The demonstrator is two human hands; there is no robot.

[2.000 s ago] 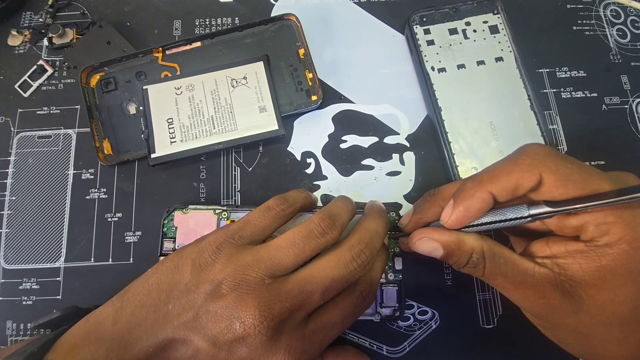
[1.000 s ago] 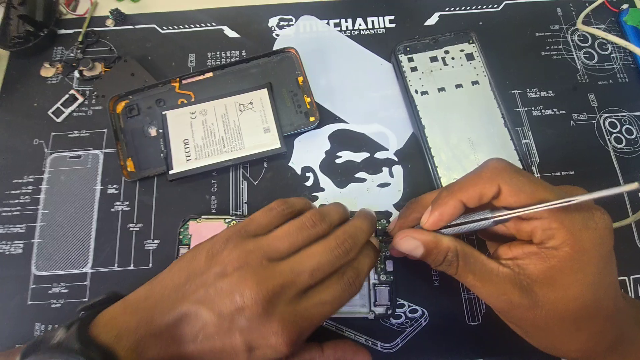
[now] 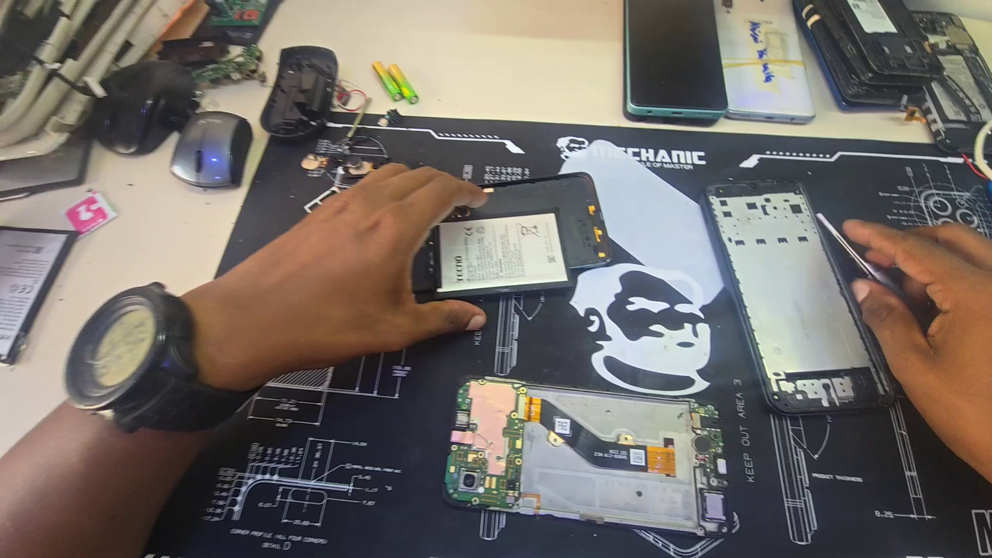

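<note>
My left hand is spread over the left end of a black phone back cover and the Tecno phone battery lying on it; its thumb and fingers lie around the battery's left side, and whether it grips is hard to tell. My right hand holds a slim metal tool beside the right edge of a phone frame with a bare metal face. Below, nearer me, lies an opened phone with its circuit board and a black and orange flex cable showing.
A black printed work mat lies under the parts. Behind it are a computer mouse, an opened mouse shell, small batteries and several phones. Another battery lies at the far left.
My left hand has left the opened phone and moved to the back cover and battery. My right hand has moved away from the board to beside the metal-faced frame. The view takes in more of the table.
</note>
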